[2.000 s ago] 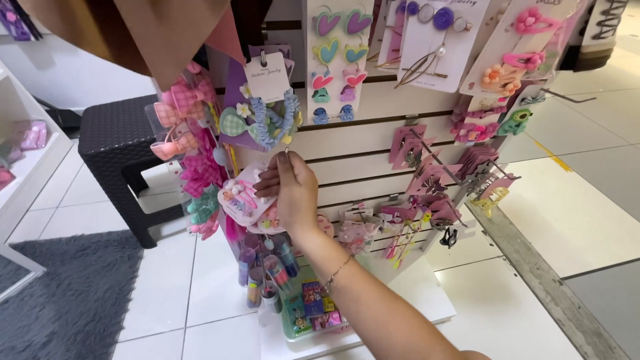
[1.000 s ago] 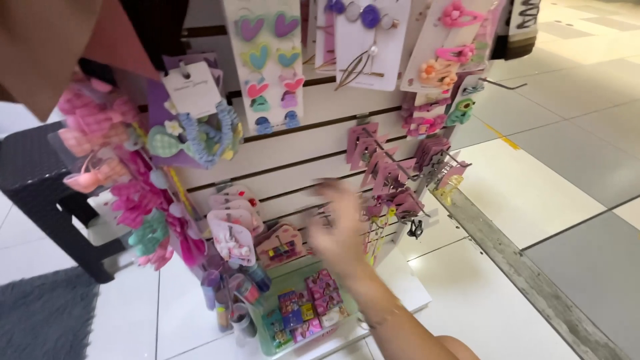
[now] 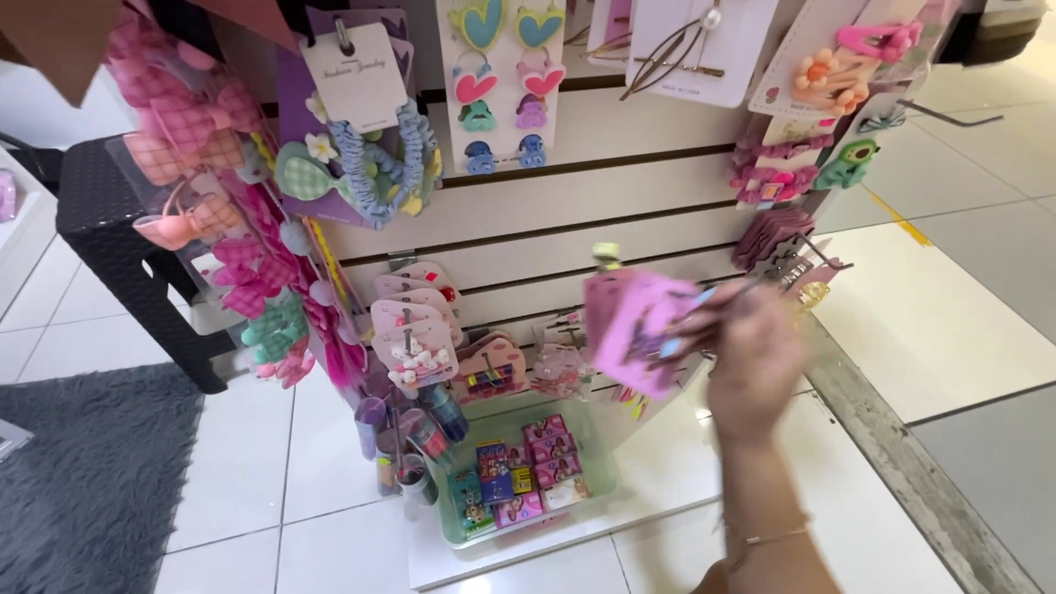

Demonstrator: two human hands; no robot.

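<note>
My right hand [image 3: 755,355] reaches in from the lower right, motion-blurred, its fingertips on the front of a pink card [image 3: 643,334] of dark hair accessories. More pink cards lie behind it, beside the slatted white wall panel [image 3: 577,194]. Whether these cards are still on their hook is hidden by the hand and the blur. Left of them hang rounded cards [image 3: 412,351] with small hair ties. Above hang a card of heart-shaped hair clips [image 3: 503,91] and a blue scrunchie [image 3: 379,165]. My left hand cannot be made out; a bit of skin at the bottom edge is unclear.
A green plastic bin [image 3: 528,470] of small boxes sits on the white base [image 3: 660,495]. Pink bows [image 3: 194,140] hang at the left edge of the display. A bare metal hook [image 3: 953,115] juts out at right. A black stool [image 3: 124,239] and grey rug [image 3: 91,478] are at left.
My right hand has left the left side of the display, where it was near the scrunchie and rounded cards, and moved right to the pink cards. The view has come closer to the display.
</note>
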